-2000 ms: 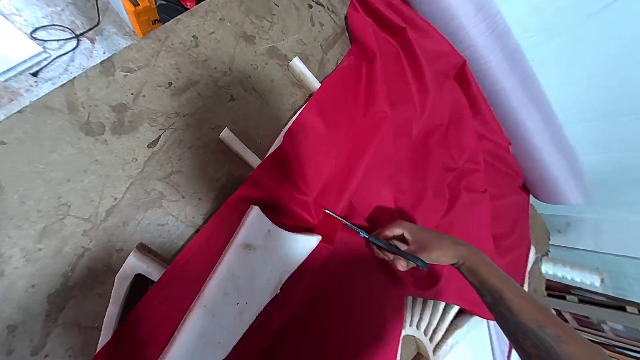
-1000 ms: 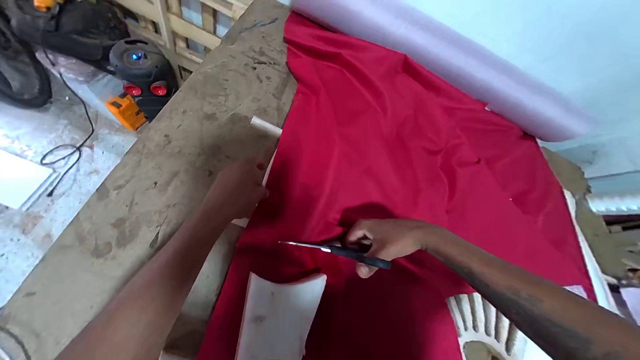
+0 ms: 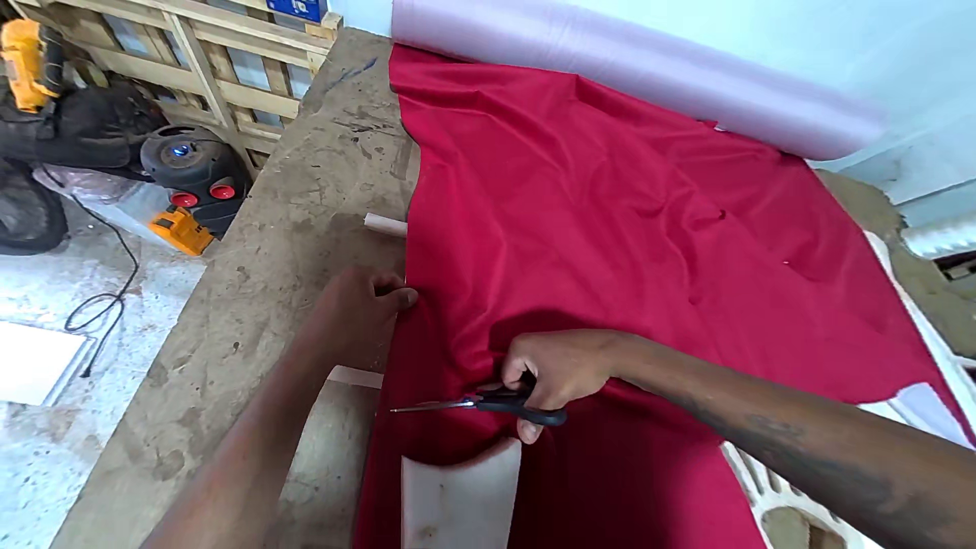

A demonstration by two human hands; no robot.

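Red fabric (image 3: 579, 213) lies wrinkled over a brown-covered work surface and over pale frame pieces. My right hand (image 3: 560, 374) grips the black handles of a pair of scissors (image 3: 473, 402); their blades point left above the fabric and look nearly closed. At the fabric's left edge, my left hand (image 3: 366, 313) pinches the cloth between thumb and fingers. Just below the scissors a white curved-top panel (image 3: 461, 499) rests on the fabric. The tip of a pale rod (image 3: 386, 224) sticks out from under the cloth, above my left hand.
A pale lilac roll (image 3: 633, 69) lies along the fabric's far edge by the wall. A slotted white frame (image 3: 789, 496) shows at lower right. On the floor at left are a black device with red knobs (image 3: 194, 171), an orange tool (image 3: 181, 231), a cable (image 3: 114, 297) and wooden pallets (image 3: 206, 69).
My left hand has come into view and taken the fabric's left edge. My right hand still holds the scissors, which now point left rather than up and left. The view has turned.
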